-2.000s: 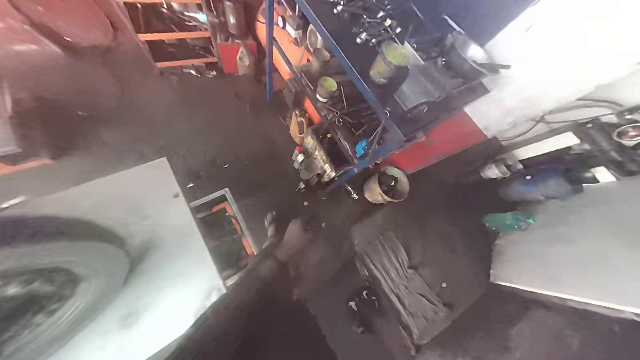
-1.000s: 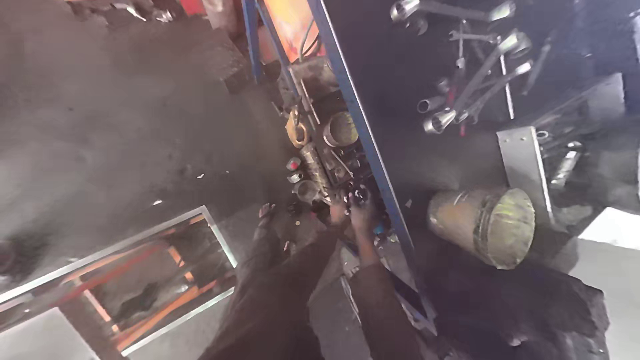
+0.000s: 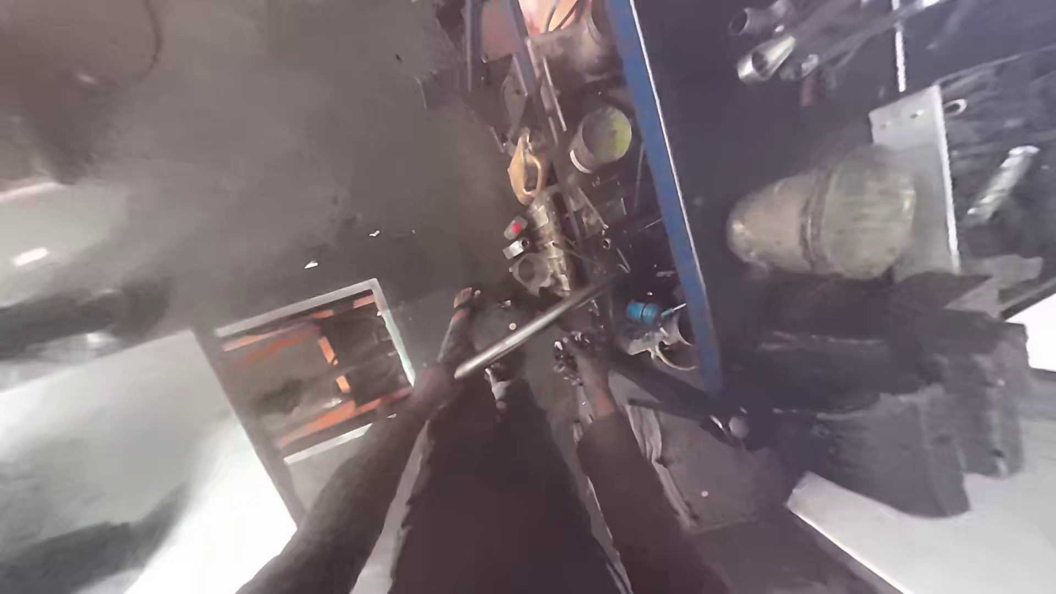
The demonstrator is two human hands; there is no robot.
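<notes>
My left hand [image 3: 433, 386] is closed around the near end of a long metal bar [image 3: 528, 332], which slants up and right toward the lower shelf. Right of it, my right hand [image 3: 587, 356] holds a dark metal part [image 3: 569, 355], blurred and partly covered by the fingers. Beyond the hands, a cylindrical metal part [image 3: 549, 235], a yellowish ring-shaped part [image 3: 528, 172] and a round can [image 3: 601, 139] lie among small parts. A blue object [image 3: 642, 311] sits right of the bar's far end.
The blue frame edge [image 3: 672, 190] of a workbench runs close to my right. On its top are a large dirty container [image 3: 825, 216] and metal sockets or wrenches [image 3: 767, 59]. An orange-barred metal frame [image 3: 326, 363] stands at left, beside a pale panel [image 3: 124, 396].
A metal bar now shows in my left hand. One second ago both hands were close together at the lower shelf; now they are apart. The view has moved closer to the bench since two seconds ago.
</notes>
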